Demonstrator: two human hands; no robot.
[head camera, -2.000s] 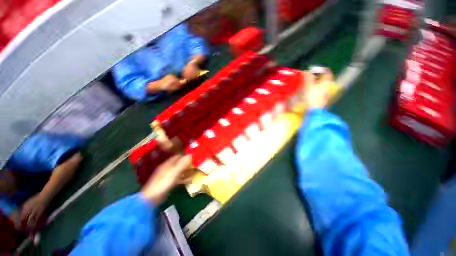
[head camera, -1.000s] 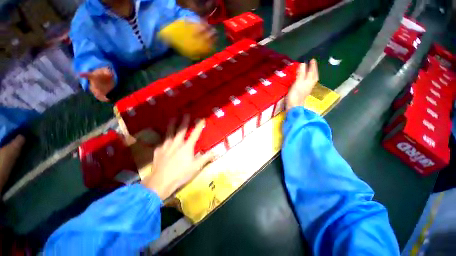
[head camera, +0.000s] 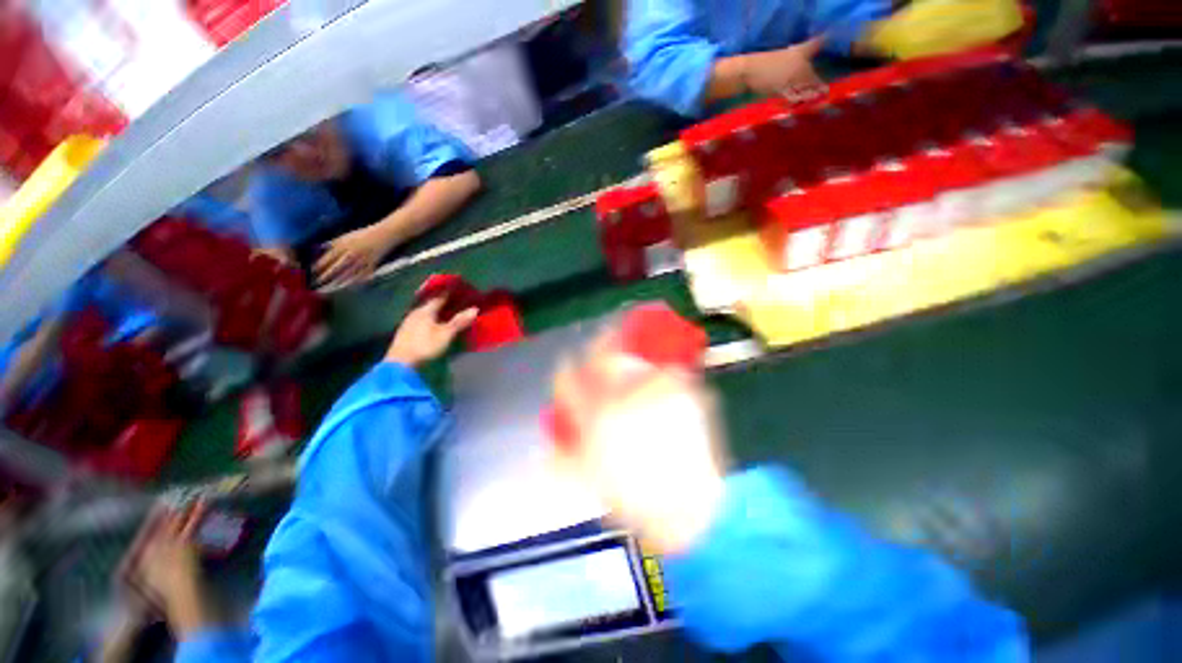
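Note:
My left hand is beyond the scale's far left corner, its fingers on a small red box. My right hand is strongly blurred over the right side of the silver scale plate. A red box shows at its fingers, held above the plate. The scale display is lit, but its reading is not legible. The rest of the plate carries nothing.
Rows of red boxes stand on a yellow board at the upper right. Another red box stands left of them. A co-worker's hand is behind the rows. Scattered red boxes and other workers' hands are at left.
Both my hands have left the rows on the yellow board and are now at the scale, with red boxes. The view has swung left, so the board appears further right.

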